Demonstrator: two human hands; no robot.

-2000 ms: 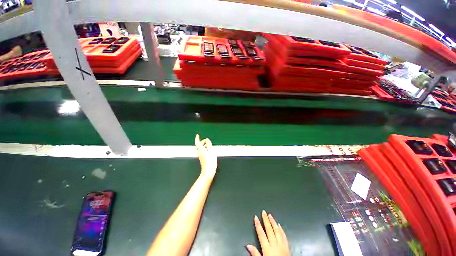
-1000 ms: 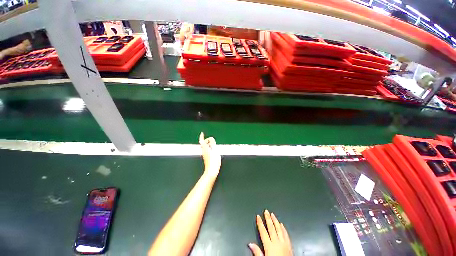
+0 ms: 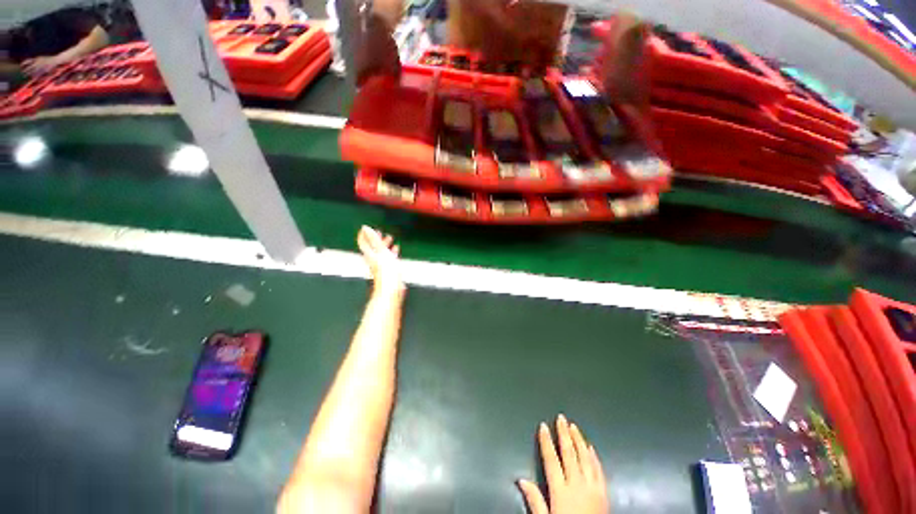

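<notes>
My left hand [image 3: 381, 255] rests at the white edge strip between the bench and the green belt, bare, with nothing seen in it. My right hand [image 3: 571, 472] lies flat on the dark green bench top, fingers slightly apart, cut off by the bottom edge. Two red-orange phone trays [image 3: 402, 151], one above the other, are over the green belt in front of me, blurred, with dark phones in their pockets. Another person's arms [image 3: 629, 60] are at their far side.
A smartphone [image 3: 219, 394] with a lit purple screen lies at the left. A metal post [image 3: 223, 131] rises left of my left hand. Stacked red trays [image 3: 842, 387] lean at the right, beside a printed mat [image 3: 748, 376] with a white paper square [image 3: 774, 392] and a small white rectangle [image 3: 725, 488].
Another person's arms and two phone trays have come in over the belt from the far side. The view has shifted. My left hand has moved a little left; my right hand stays on the bench.
</notes>
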